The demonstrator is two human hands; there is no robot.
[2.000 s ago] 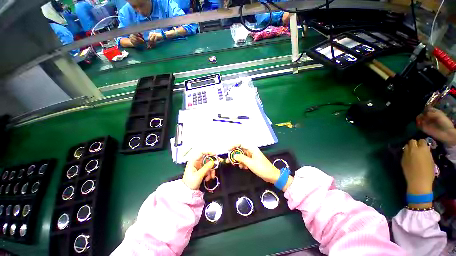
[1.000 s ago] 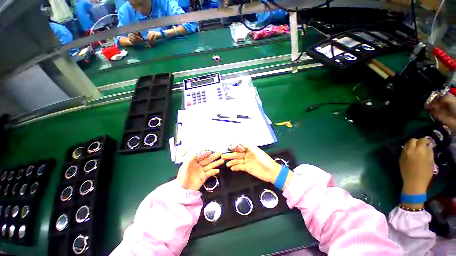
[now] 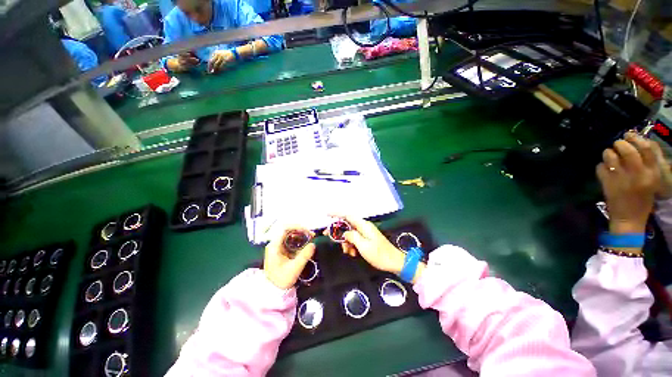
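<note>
My left hand (image 3: pixel 284 259) holds a round watch head (image 3: pixel 296 241) with a dark reddish inside between thumb and fingers. My right hand (image 3: pixel 371 247) holds a second watch head (image 3: pixel 339 230), also dark reddish, close beside the first but apart from it. Both are above the back edge of the black foam parts tray (image 3: pixel 335 329). In that tray, a front row of pale-faced watch heads (image 3: pixel 357 303) shows, with one more at the back right (image 3: pixel 407 241) and one beside my left hand. My hands and forearms hide part of the tray.
Clipboard with white sheets (image 3: pixel 295 199), pens (image 3: pixel 329 179) and calculator (image 3: pixel 291 135) lie behind my hands. A part-empty tray (image 3: pixel 193 166) and filled trays (image 3: pixel 140 254) stand left. A neighbour's hands (image 3: pixel 628 180) are at right near a black fixture (image 3: pixel 589 110).
My hands have turned from palms up with fingers spread to holding the watch heads upright, their reddish insides showing. The neighbour's hands at right have risen and come together.
</note>
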